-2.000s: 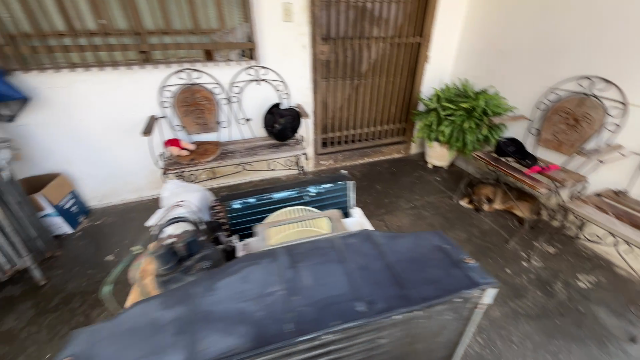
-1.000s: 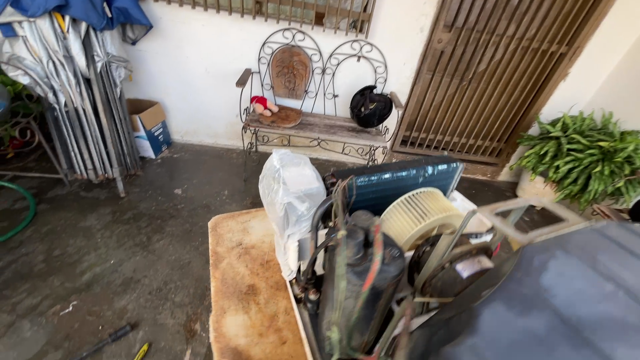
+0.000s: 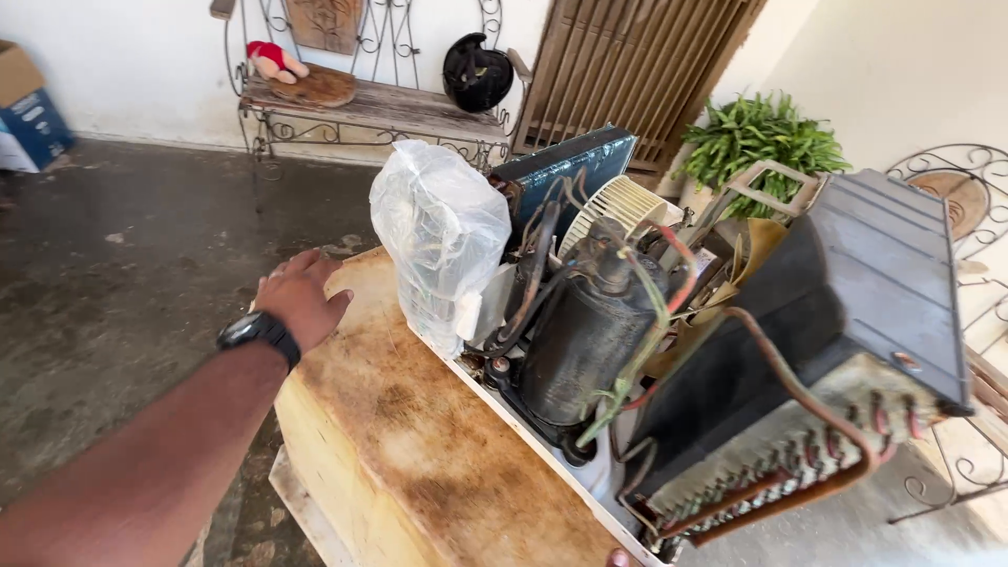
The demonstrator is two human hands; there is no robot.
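Observation:
My left hand (image 3: 303, 298), with a black watch at the wrist, spreads its fingers over the far left edge of the stained table top (image 3: 394, 394) and holds nothing. Of my right hand only a fingertip (image 3: 618, 558) shows, at the bottom by the unit's white base edge; the rest is out of view. On the table stands an opened air conditioner with a black compressor (image 3: 587, 339), a cream blower wheel (image 3: 618, 209), a finned coil (image 3: 575, 169), bent copper tubes (image 3: 795, 386) and a dark housing (image 3: 890, 260). A clear plastic bag (image 3: 441, 228) covers a part at its left corner.
Behind is a wood and iron bench (image 3: 394, 110) with a black helmet (image 3: 476, 75) and a doll in red (image 3: 276, 61). A cardboard box (image 3: 31, 110) is at the far left. A potted plant (image 3: 764, 146) stands near the barred door (image 3: 630, 71); another bench seat is at right.
My left hand and a right fingertip have come into view at the table. The view has moved closer to the air conditioner.

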